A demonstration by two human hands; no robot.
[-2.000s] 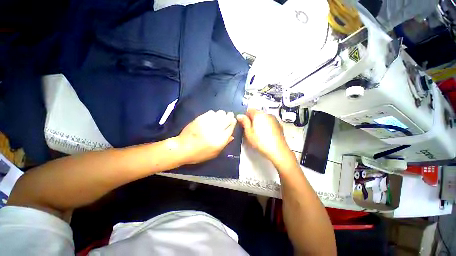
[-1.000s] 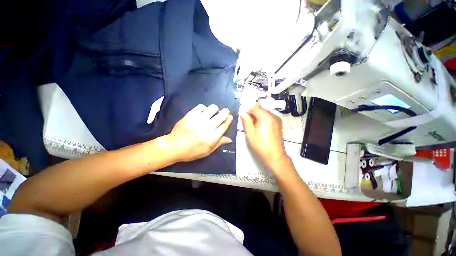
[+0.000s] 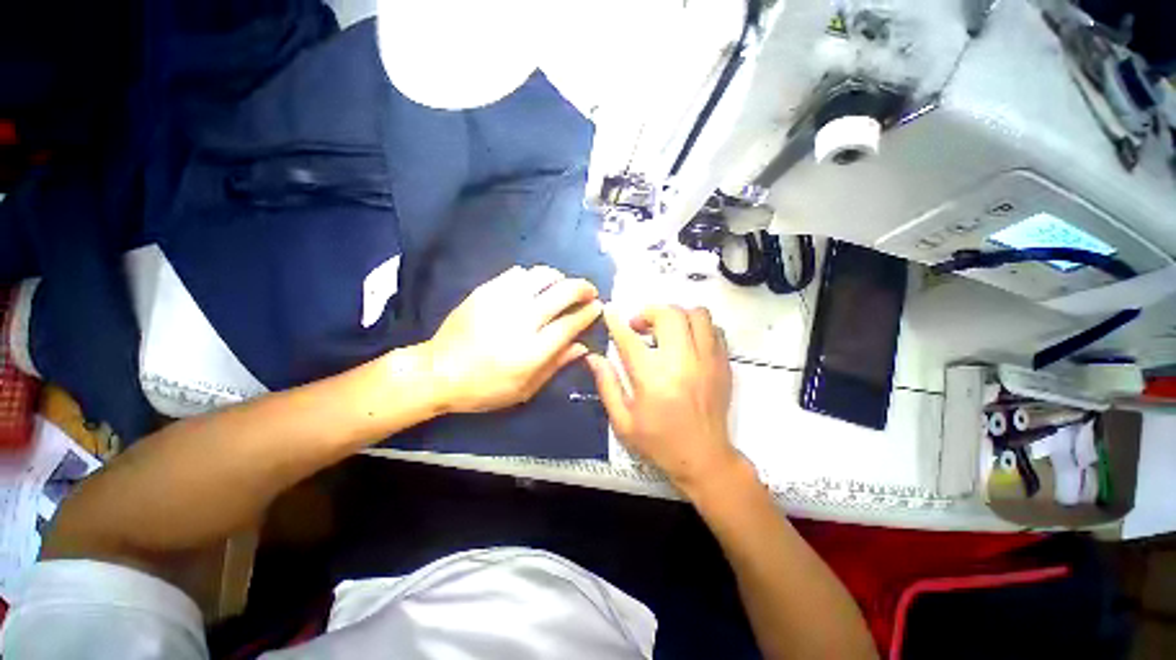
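A navy garment piece [image 3: 297, 303] lies flat on the white machine table, its right edge running up to the presser foot and needle area [image 3: 611, 235], which is blurred by lamp glare. A white label [image 3: 381, 290] and a dark zipped pocket [image 3: 316, 179] show on the cloth. My left hand [image 3: 509, 342] lies flat on the cloth, fingers spread a little, near its right edge. My right hand [image 3: 671, 387] rests at that edge, thumb and forefinger on the cloth border and the other fingers on the table. Whether the fingertips pinch the edge is unclear.
The white sewing machine head [image 3: 954, 142] stands at the right. Black-handled scissors [image 3: 767, 261] lie beside the foot, left of a black smartphone [image 3: 855, 333]. An open box [image 3: 1060, 462] with small spools is at far right. A red basket [image 3: 16, 387] shows at the left edge.
The view has shifted. My right hand has opened from a closer curl, with its fingers now more spread beside the edge. My left hand stays on the cloth.
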